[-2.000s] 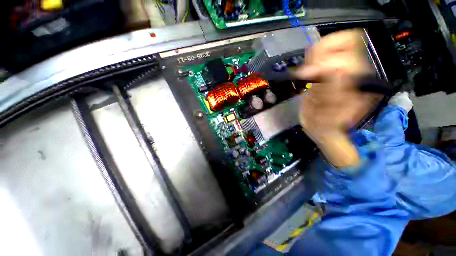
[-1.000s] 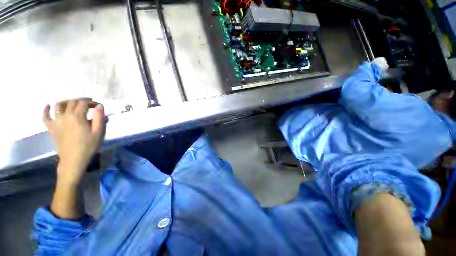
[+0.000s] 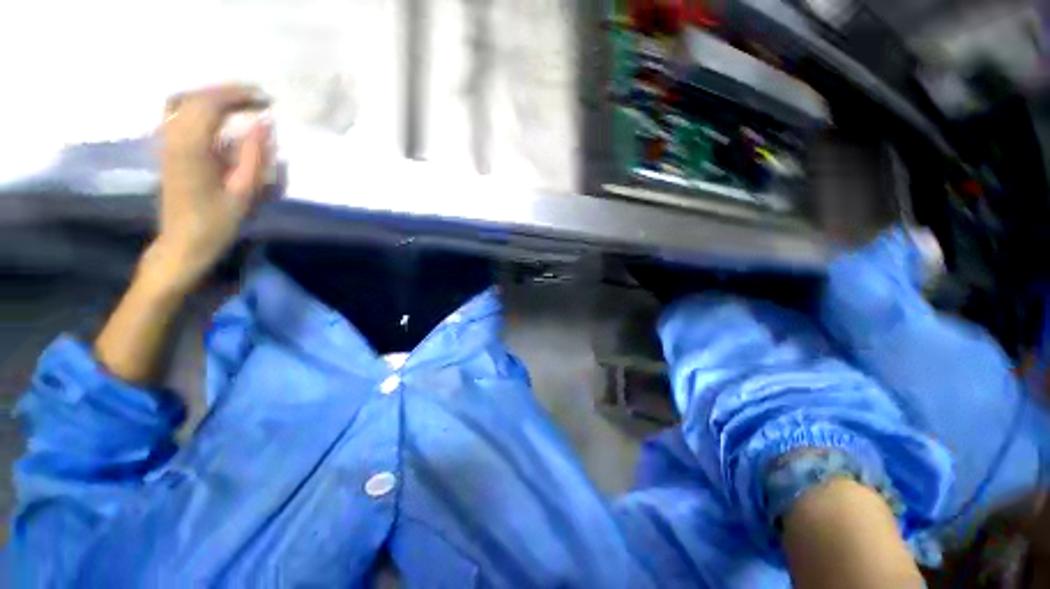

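Note:
The green circuit board (image 3: pixel 694 140) sits in its dark carrier (image 3: pixel 601 138) on the conveyor at the upper right, cut off by the top edge. A pale heatsink bar (image 3: pixel 754 78) crosses it, with blurred orange-red parts at its far end. My left hand (image 3: pixel 217 167) is at the conveyor's near edge, left of the board and apart from it. Its fingers are curled; blur and glare hide whether it holds anything. My right forearm runs out of the bottom edge at the lower right, and that hand is out of the picture.
The metal conveyor rail (image 3: pixel 461 207) runs across in front of my smock. Blurred dark cross bars lie on the glaring bed left of the carrier. Another person's blue sleeve (image 3: pixel 938 345) and white-covered hand (image 3: pixel 928 251) are at the right, by the line.
The view has swung down and left, away from the board. The blurred hand and dark stick seen over the board are gone from there. My left hand shows higher in the picture than one second ago.

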